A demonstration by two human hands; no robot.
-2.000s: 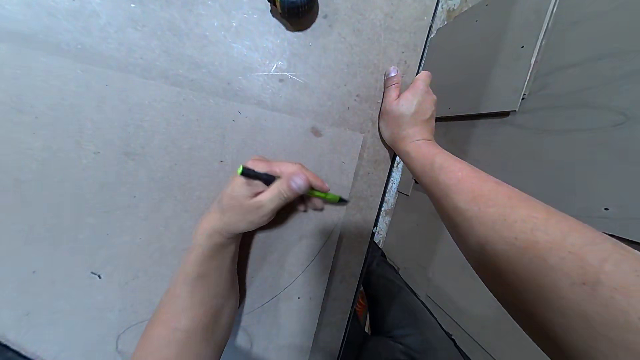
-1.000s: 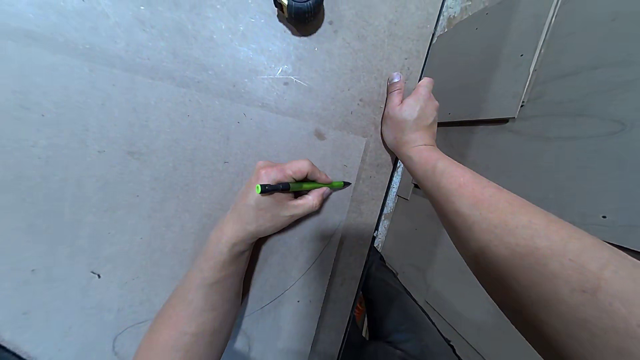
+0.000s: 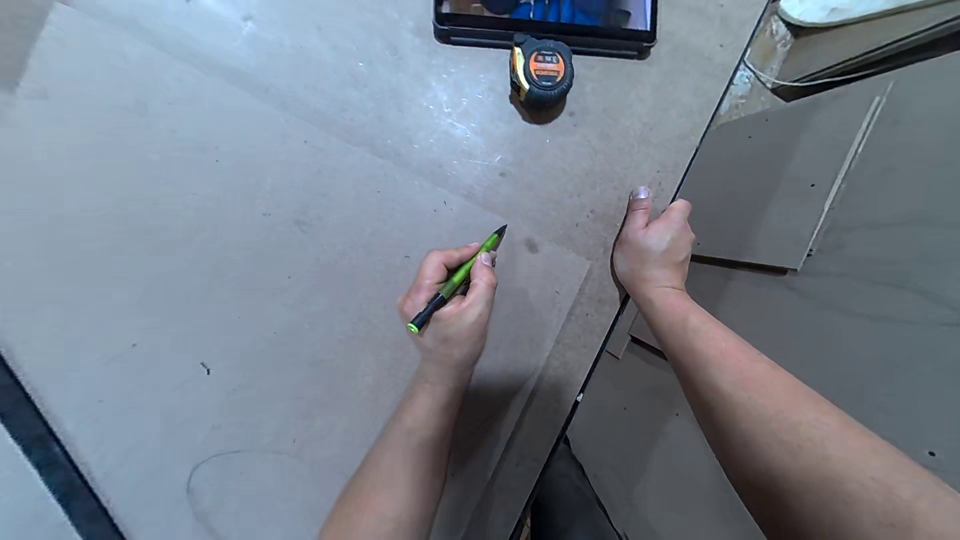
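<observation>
My left hand [image 3: 454, 300] holds a green and black pen or pencil [image 3: 457, 277], its dark tip pointing up and right over a large pale sheet [image 3: 315, 225]. Whether the tip touches the sheet cannot be told. The sheet's corner and right edge lie just right of that hand, on a brownish work surface [image 3: 555, 405]. At the surface's dark right edge, my right hand [image 3: 654, 251] grips it, with the thumb on top and the other fingers curled, partly hidden. A black tape measure [image 3: 542, 73] with an orange label stands above both hands.
A black-framed device with a lit screen [image 3: 544, 41] lies at the top, beside the tape measure. Beyond the right edge are flat grey-brown panels [image 3: 772, 187] and a white rounded object [image 3: 840, 9]. A dark strip [image 3: 52, 450] crosses the lower left. A curved line marks the sheet.
The pen has turned from pointing right, near the sheet's right edge, to pointing up and right, farther from that edge. My right hand keeps its grip. The view has shifted, showing the screen device.
</observation>
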